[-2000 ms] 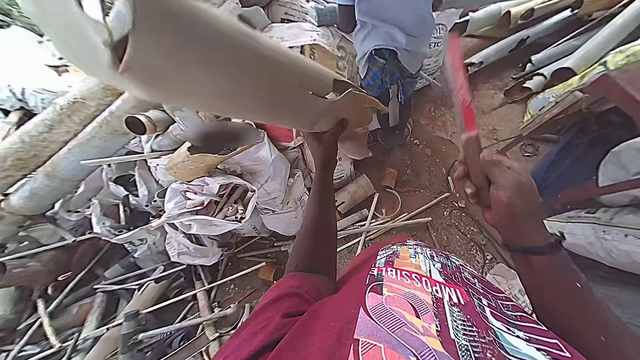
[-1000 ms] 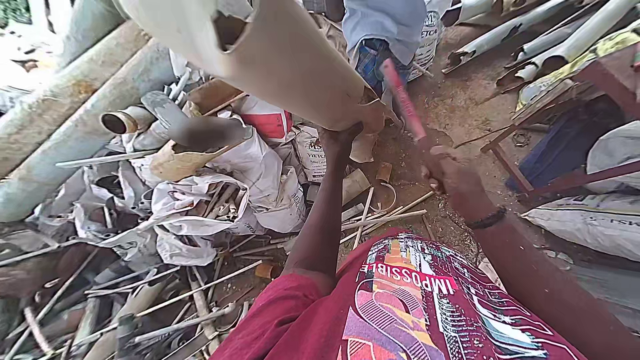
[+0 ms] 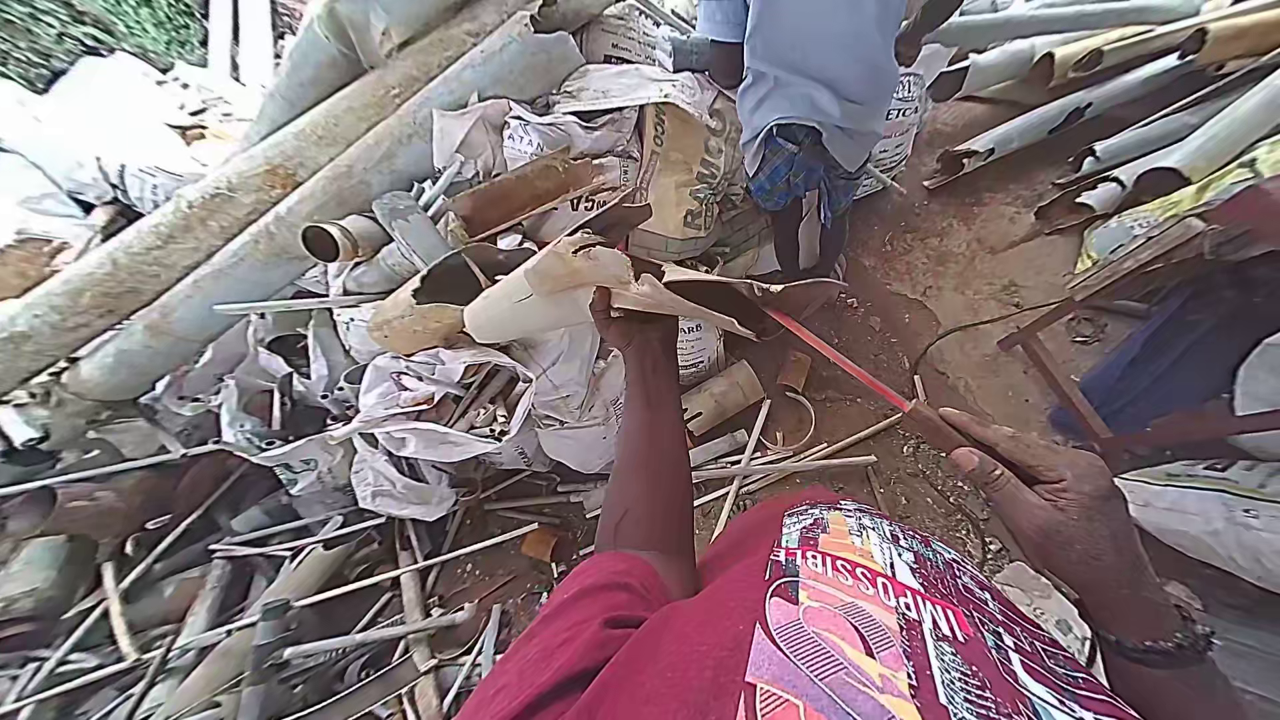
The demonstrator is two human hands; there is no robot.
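My left hand [image 3: 632, 325] grips the torn edge of a broken, cream-coloured plastic pipe piece [image 3: 560, 290], whose jagged, open part extends to the right. In my right hand [image 3: 1060, 500] is the brown handle of a long, narrow tool with a red blade or bar [image 3: 840, 358]; its exact kind cannot be told. The tool's far end meets the right part of the broken pipe. Below the pipe lie white sacks, one of them an open sack of pipe scraps [image 3: 440, 400].
A person in a light blue shirt [image 3: 825, 80] stands just ahead. Long grey pipes [image 3: 300, 210] lie at the left, split pipes [image 3: 1090, 110] at the upper right. Thin pipes and scraps cover the lower left ground. A rusty metal frame [image 3: 1065, 385] stands at the right.
The large pipe that reached up to the top left is no longer raised; a shorter-looking broken piece is in my left hand. The red tool, upright before, now points forward and left, lower down.
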